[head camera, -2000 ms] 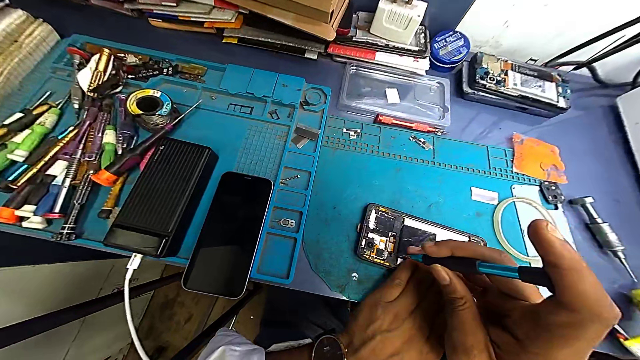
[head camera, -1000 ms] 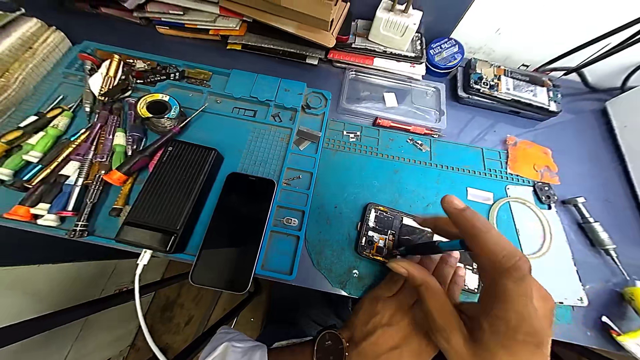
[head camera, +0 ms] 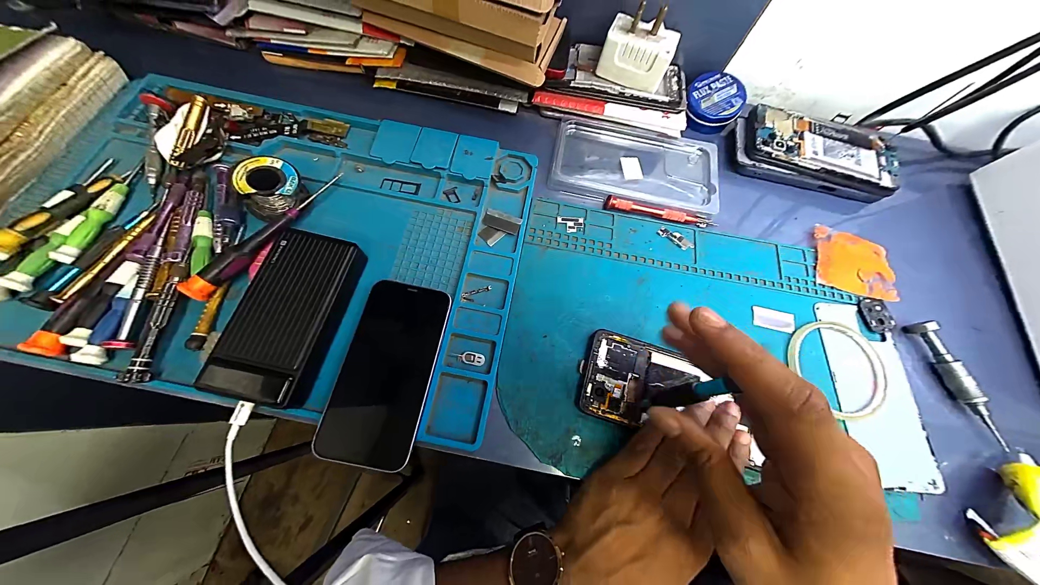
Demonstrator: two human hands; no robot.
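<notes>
An opened smartphone lies on the teal repair mat, its inner parts and ribbon cables showing at the left end. My left hand, with a wristwatch at its wrist, rests at the phone's near edge; the other hand partly covers it, and its grip on the phone cannot be made out fully. My right hand is above the phone's right part, holding a thin tool with a black and teal shaft. The tool slants low over the phone's middle; its tip is not clear. Small metal parts lie in the mat's upper tray.
Left of the phone are a black smartphone, a cabled black power bank and many screwdrivers. A tape roll, orange sheet and metal driver lie right. Behind stand a clear plastic tray and flux paste tin.
My right hand has shifted from farther right; its index finger now points up and away from the tool. The tool, lying nearly level along the phone two seconds ago, now shows less of its shaft.
</notes>
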